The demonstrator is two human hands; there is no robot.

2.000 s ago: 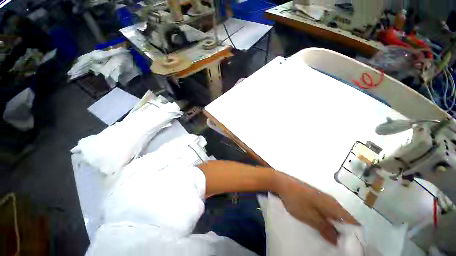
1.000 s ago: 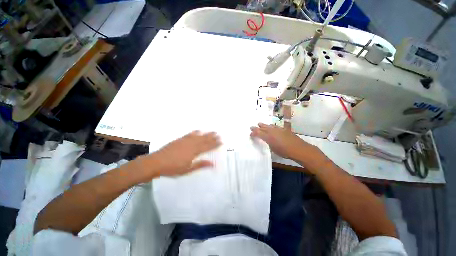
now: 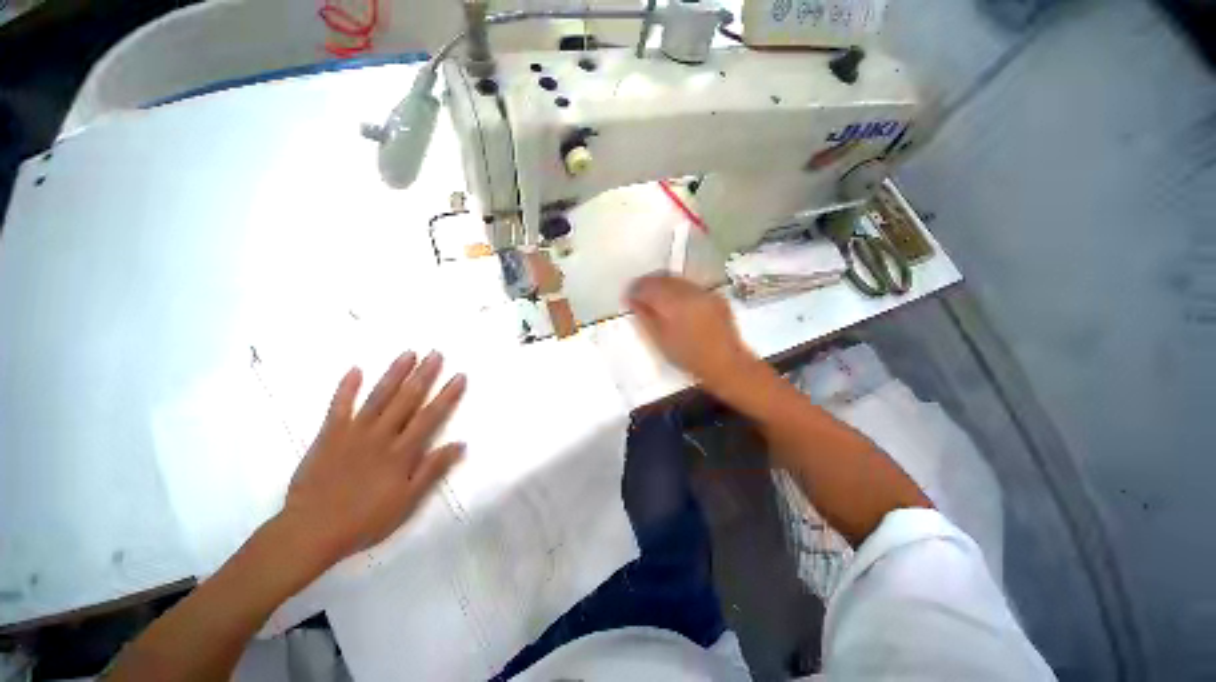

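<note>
A white garment panel (image 3: 534, 520) with thin dark lines lies over the front of the white table (image 3: 160, 267) and hangs over the edge towards my lap. My left hand (image 3: 378, 460) rests flat on the panel, fingers spread. My right hand (image 3: 687, 327) is blurred, fingers bent, over the machine bed right of the needle area; whether it holds anything cannot be told. A narrow white strip (image 3: 680, 248) lies just above its fingers. The cream JUKI sewing machine (image 3: 667, 113) stands behind, its needle area (image 3: 518, 271) left of my right hand.
Stacked small white pieces (image 3: 787, 269), scissors (image 3: 879, 267) and a brown tray (image 3: 903, 227) are at the table's right end. A red stick (image 3: 683, 205) is under the machine arm. A pale lamp (image 3: 408, 133) hangs left of the head. White bundles (image 3: 920, 446) are below right.
The view has turned right. The panel lies further over the table. My right hand has moved from the panel to the machine bed; my left hand remains on the panel.
</note>
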